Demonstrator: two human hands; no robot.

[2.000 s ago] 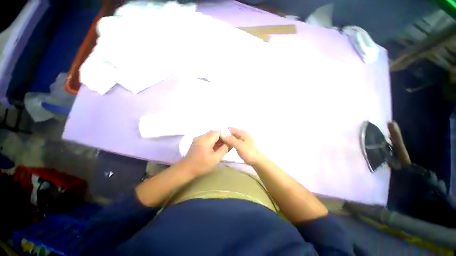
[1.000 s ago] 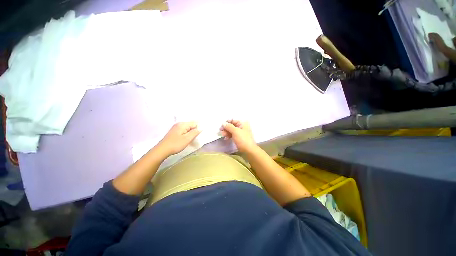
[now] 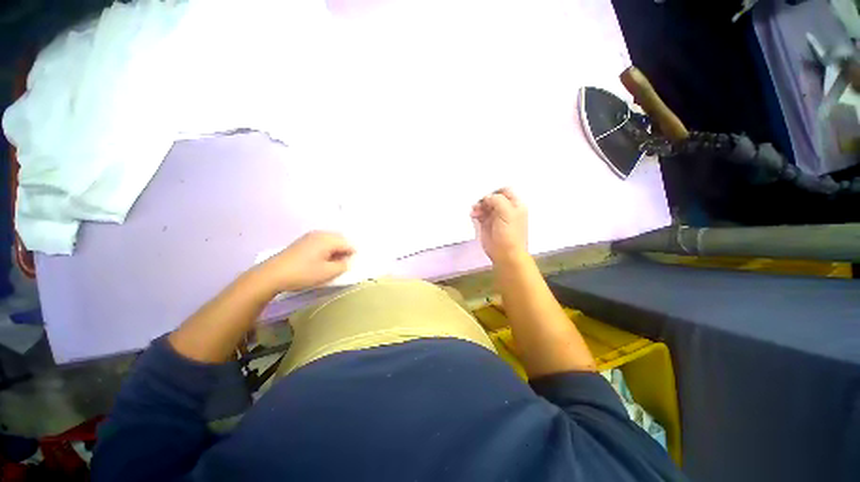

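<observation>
A white cloth piece (image 3: pixel 415 231) lies at the table's front edge between my hands, its edges nearly lost in glare. My left hand (image 3: pixel 316 261) is curled at its left part, low over the front edge. My right hand (image 3: pixel 500 224) is raised farther right, fingers pinched together at the cloth's right part. The glare hides how much cloth each hand holds. A pile of white pieces (image 3: pixel 90 122) lies at the far left.
The pale lilac table (image 3: pixel 189 245) fills the middle. A dark iron (image 3: pixel 615 132) stands at the right with a hose (image 3: pixel 754 155). A grey pipe (image 3: pixel 773 242), a dark covered surface (image 3: pixel 735 320) and a yellow crate (image 3: pixel 651 377) are at the lower right.
My hands were together two seconds ago and are now apart. Since one second ago, my right hand has moved right and away from me, and my left hand slightly left. The view has shifted.
</observation>
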